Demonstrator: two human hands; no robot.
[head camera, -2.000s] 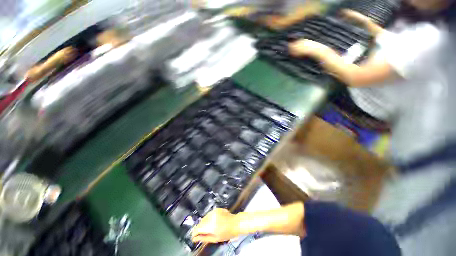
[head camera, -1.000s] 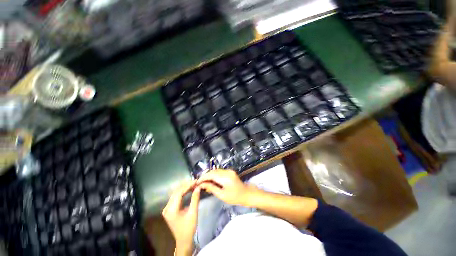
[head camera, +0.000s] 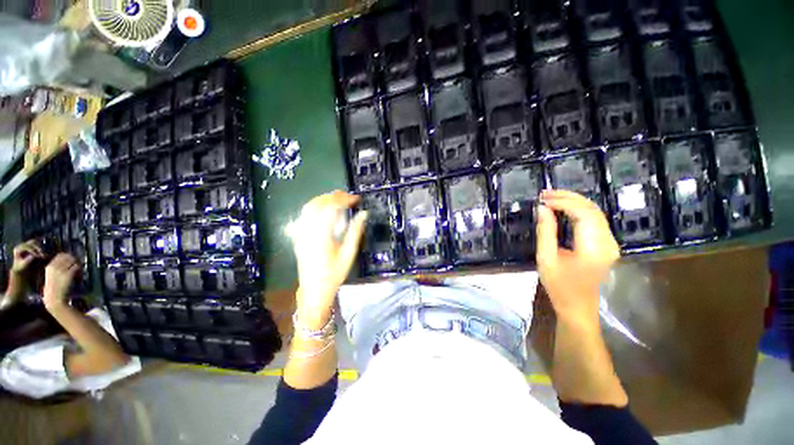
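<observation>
The black blister tray lies in front of me, with black plastic housings in its oblong pockets. My left hand is at the tray's near left corner, fingertips beside the first pocket of the nearest row. My right hand is over the near edge, thumb and index fingertips close together by a middle pocket of that row. Whether either hand holds a small part cannot be told. A pile of small silvery inserts lies on the green bench, left of the tray.
A neighbouring black tray stack stands at left, with a clear plastic bag by it. Another person's hands are at far left. A white fan stands at the back left. A cardboard box is below the bench at right.
The view has swung to face the tray squarely and looks further down. My hands were together at the tray's near left corner; now they are apart, the right one further right.
</observation>
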